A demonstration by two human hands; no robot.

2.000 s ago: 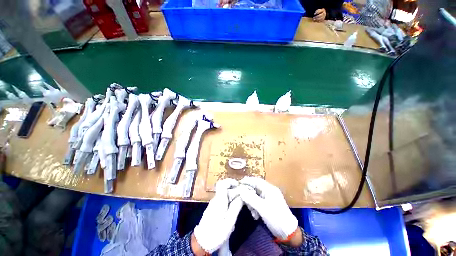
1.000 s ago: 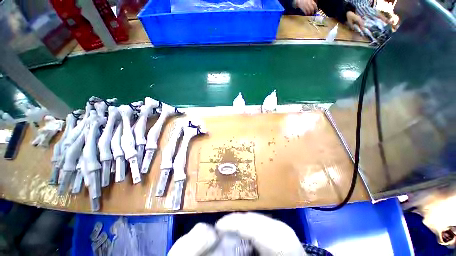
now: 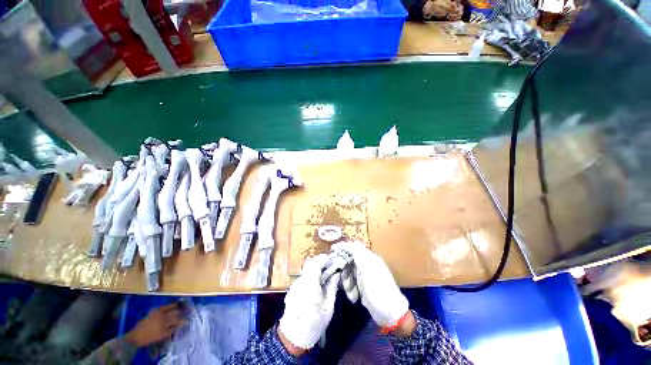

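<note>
My left hand (image 3: pixel 311 301) and my right hand (image 3: pixel 374 285), both in white knit gloves, meet at the near edge of the work pad (image 3: pixel 303 246). They hold a pale grey fitting (image 3: pixel 337 262) between the fingertips; the fingers and glove fabric hide most of it. A small white oval ring (image 3: pixel 329 233) lies on the speckled brown pad just beyond the fingertips. Two curved handle assemblies (image 3: pixel 270 224) lie left of the pad, their black-tipped heads pointing away. A larger pile of the same handles (image 3: pixel 148 207) lies further left.
Nozzle bottles (image 3: pixel 388 141) stand at the green belt's (image 3: pixel 235 107) near edge. A metal-and-clear hood (image 3: pixel 571 185) with a black cable (image 3: pixel 511 192) stands right. A blue parts bin (image 3: pixel 246 314) is lower left, with another person's hand (image 3: pixel 158 324) in it; another blue bin (image 3: pixel 500 321) is lower right.
My hands have come up from the lower picture edge to the pad's near edge, with the fitting between them. Another person's hand has entered the left parts bin.
</note>
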